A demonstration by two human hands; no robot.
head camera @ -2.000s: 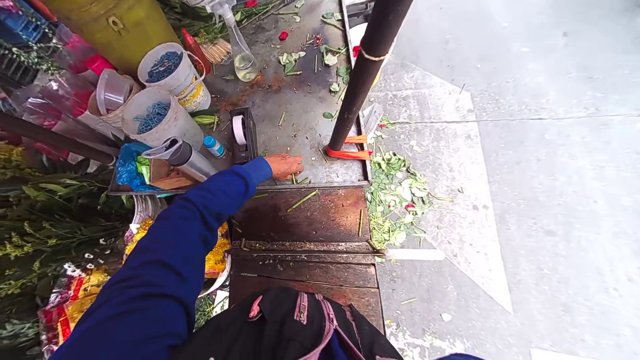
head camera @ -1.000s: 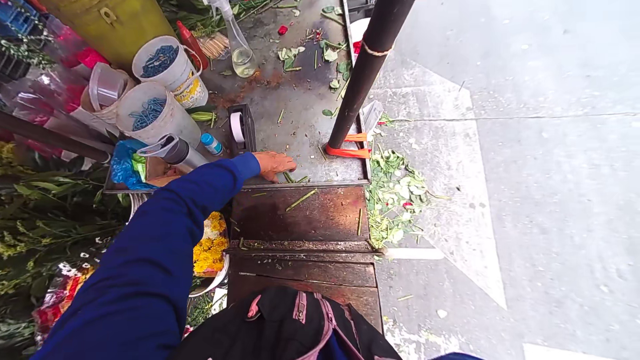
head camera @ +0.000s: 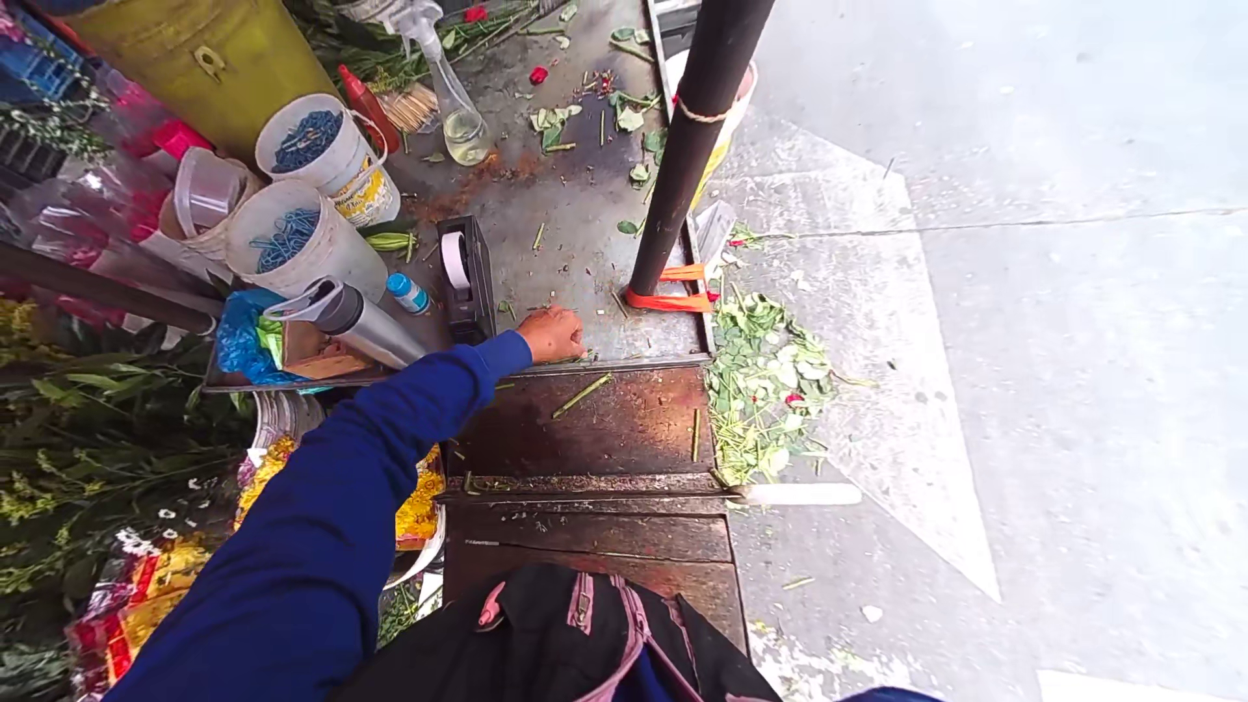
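My left hand (head camera: 554, 334), in a blue sleeve, rests with curled fingers on the near edge of the metal tabletop (head camera: 604, 336). Small green stem bits lie by the fingers; whether any is held cannot be told. Just left of the hand stands a black tape dispenser (head camera: 468, 278) with a white roll. A blue-capped small bottle (head camera: 408, 292) and a grey metal tumbler (head camera: 375, 327) are farther left. A cut green stem (head camera: 582, 396) lies on the brown wooden board (head camera: 624, 429) nearer to me. My right hand is out of view; only a bit of blue cloth shows at the bottom edge.
A dark pole (head camera: 687, 156), tied with orange ribbon (head camera: 671, 301), rises at the table's right edge. White buckets (head camera: 292, 239) of blue bands and a glass vase (head camera: 465, 136) stand at the left and back. Leaf clippings (head camera: 765, 380) lie on the pavement. A black bag (head camera: 565, 643) is near my body.
My left hand has stayed near the tabletop's near edge, with its fingers more curled now than two seconds ago. The table objects have kept their places.
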